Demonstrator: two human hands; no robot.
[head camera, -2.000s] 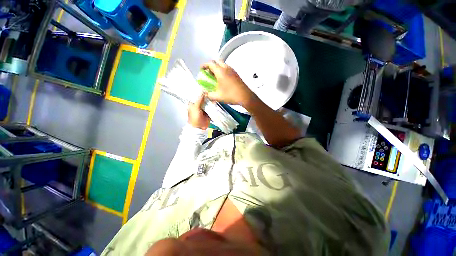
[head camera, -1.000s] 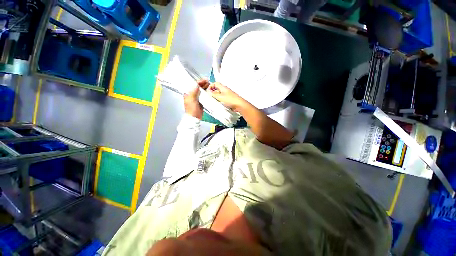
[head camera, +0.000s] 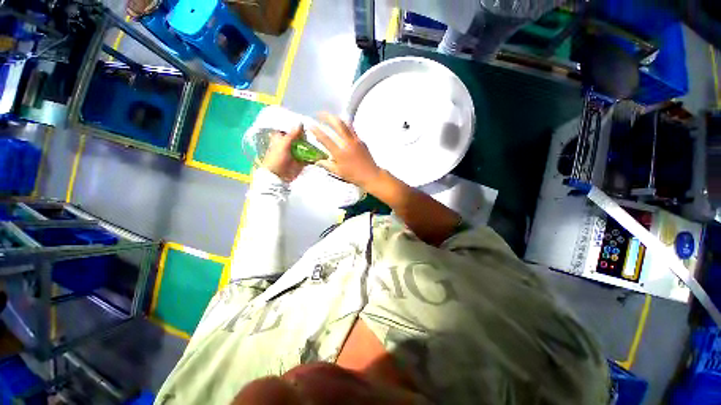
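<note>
The white wire or tubing bundle (head camera: 262, 126) is in front of me, its loops fanned out at upper left and its other end low at the right. My left hand (head camera: 281, 155) is closed around its middle. A bright green tape roll (head camera: 307, 151) lies between my hands, against my left fingers. My right hand (head camera: 352, 161) is beside the roll with fingers spread and its thumb side near the roll's right end. Whether it grips the roll is not clear.
A round white pan (head camera: 411, 119) stands on the green bench (head camera: 506, 103) just beyond my right hand. White paper (head camera: 466, 199) lies below it. A white machine (head camera: 563, 231) is at right, blue stools (head camera: 209, 35) at upper left, a metal rack (head camera: 118, 261) at left.
The green roll, hidden one second ago, shows again between my hands. My right fingers have spread. The bundle's upper loops have opened into a rounder shape, and my left hand has shifted left.
</note>
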